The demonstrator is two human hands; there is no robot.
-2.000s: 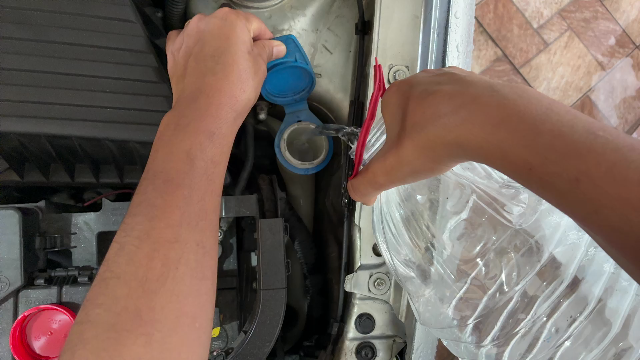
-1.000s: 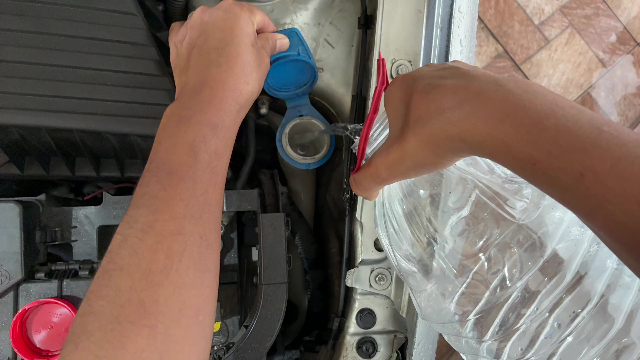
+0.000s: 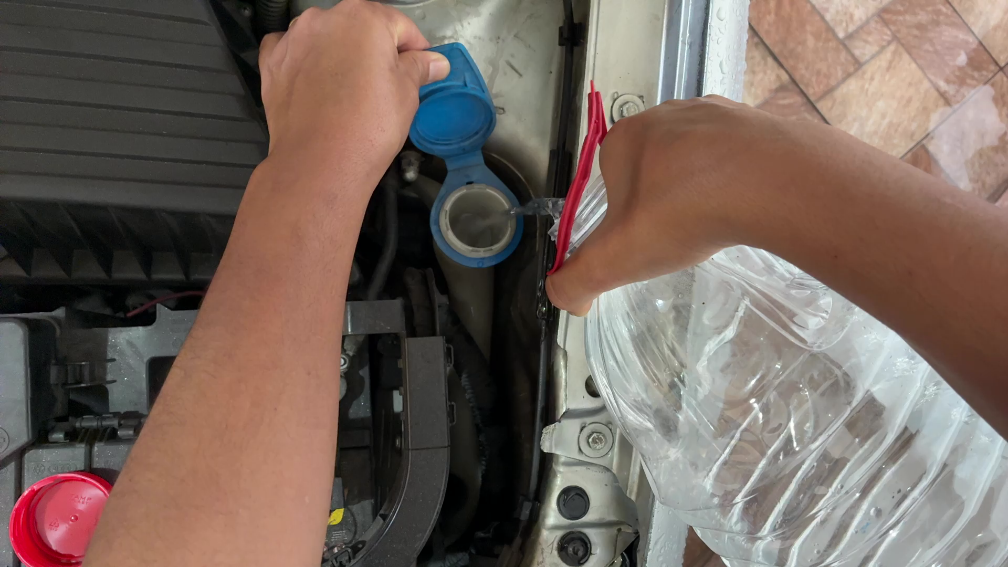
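Note:
My left hand (image 3: 342,79) pinches the tab of a blue plastic cap (image 3: 453,116) between thumb and fingers, holding it flipped up. The cap is joined by a strap to the blue collar around the open filler neck (image 3: 478,220) of a reservoir. On the right, my right hand (image 3: 669,189) grips the neck of a large clear plastic bottle (image 3: 787,409), tilted toward the filler, with a red plastic strip (image 3: 582,173) by its mouth. A thin stream of clear liquid (image 3: 537,207) runs from the bottle mouth into the filler neck.
A ribbed black plastic housing (image 3: 118,102) fills the upper left. Black plastic covers (image 3: 429,425) lie below, and a red screw cap (image 3: 67,516) rests at the lower left. The car's metal fender edge (image 3: 598,472) runs down beside the filler. Beyond it is a wet tiled floor (image 3: 882,63).

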